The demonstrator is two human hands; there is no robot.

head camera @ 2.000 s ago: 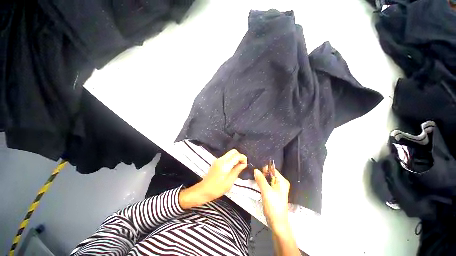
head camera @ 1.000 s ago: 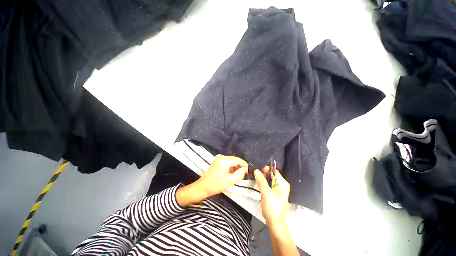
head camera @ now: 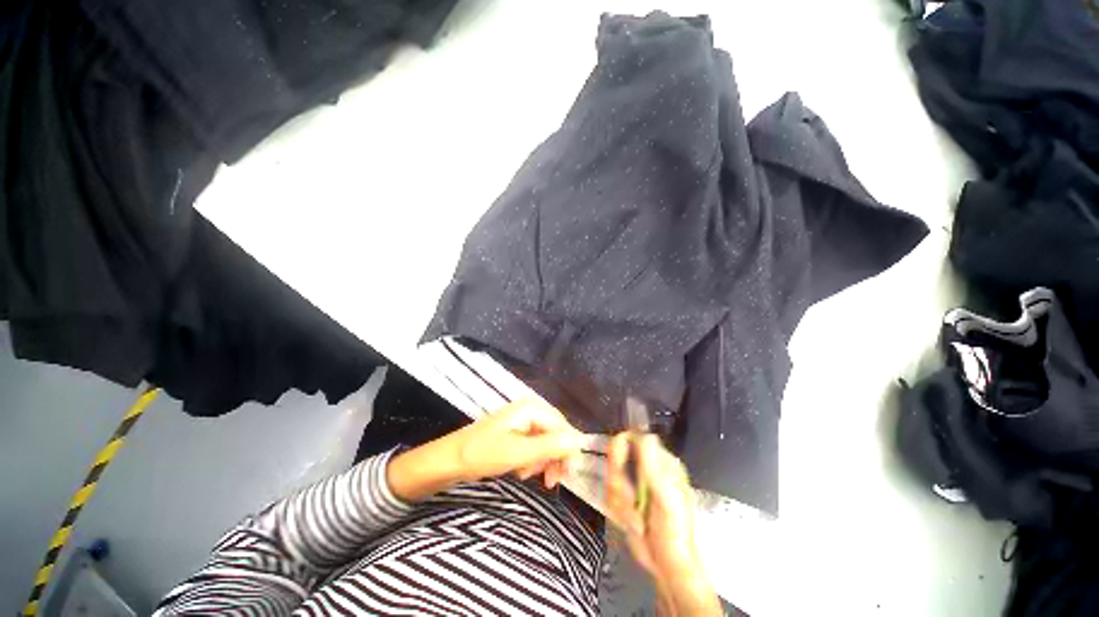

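Observation:
Dark charcoal trousers (head camera: pixel 639 229) lie in front of me, waistband end nearest and legs pointing away. A white waistband lining with dark stripes (head camera: pixel 470 369) shows along the near edge. My left hand (head camera: pixel 512 441) is at this edge with its fingers closed on the waistband lining. My right hand (head camera: pixel 651 500) is just to its right, blurred, with small metallic snips (head camera: pixel 636 416) in it, their blades pointing away over the cloth. Whether the blades are open is not clear.
A heap of dark trousers (head camera: pixel 109 181) hangs over the table's left edge. Another dark heap (head camera: pixel 1024 229) lies on the right, one piece with a curled grey-white waistband (head camera: pixel 1006 331). The white table (head camera: pixel 338 205) has a corner at left. Yellow-black tape (head camera: pixel 90 482) marks the floor.
My left hand has moved slightly down and left to the lining. My right hand has moved slightly down and turned, the snips still in it. The trousers have barely moved.

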